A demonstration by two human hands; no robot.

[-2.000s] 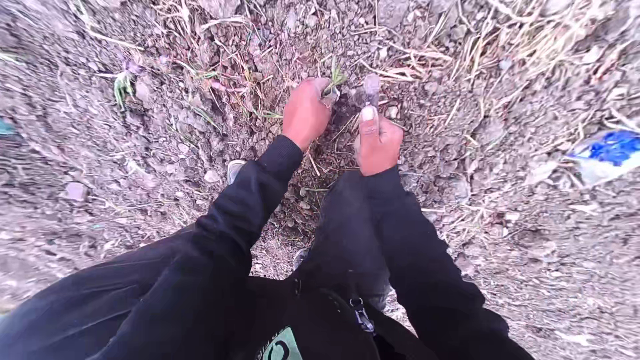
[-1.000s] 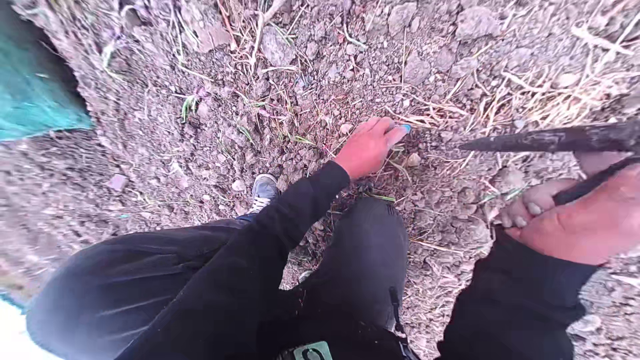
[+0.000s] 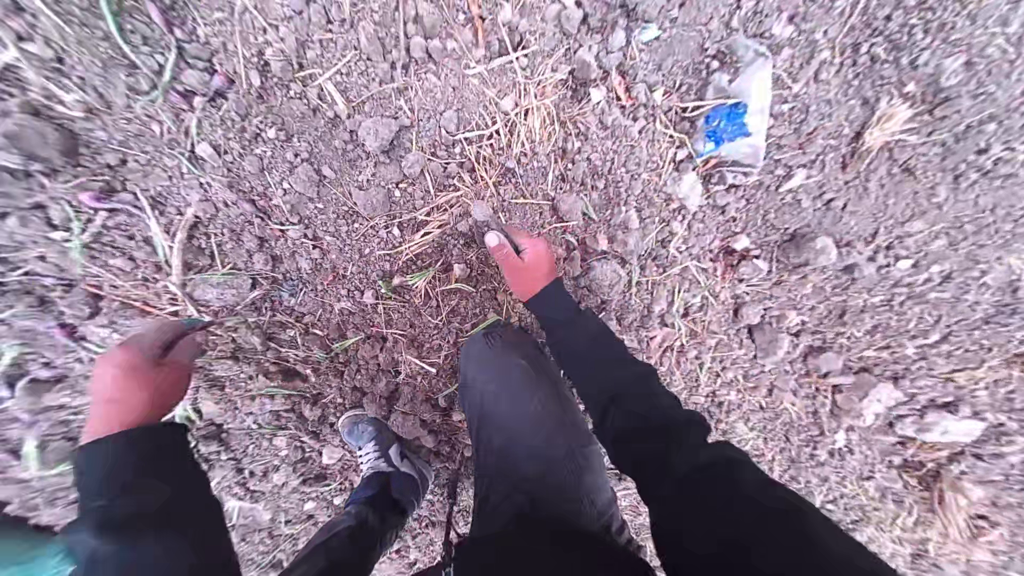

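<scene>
My right hand [image 3: 524, 264] is closed around a dark tool [image 3: 506, 240], its thumb along the near side and the tool's rounded grey end just past the thumb. It is low over loose, cloddy soil [image 3: 408, 352], beyond my knee. At the far left, my left hand [image 3: 144, 376] is curled and slightly blurred, with a thin dark, green-tinged piece [image 3: 196, 324] at its fingertips; what it is cannot be told. Small green shoots [image 3: 420, 278] and dry straw [image 3: 432, 228] lie on the soil left of my right hand.
A torn clear plastic wrapper with a blue patch [image 3: 726, 124] lies at the upper right. Purple-tinged stalks and green leaves [image 3: 112, 200] are scattered at the left. My grey shoe [image 3: 372, 440] stands on the soil beside my bent knee. Green material [image 3: 32, 552] shows at the lower left corner.
My right hand, raised at the right edge with a pointed dark tool a second ago, is now low over the soil near my knee. My left hand has moved away to the left. The view has shifted.
</scene>
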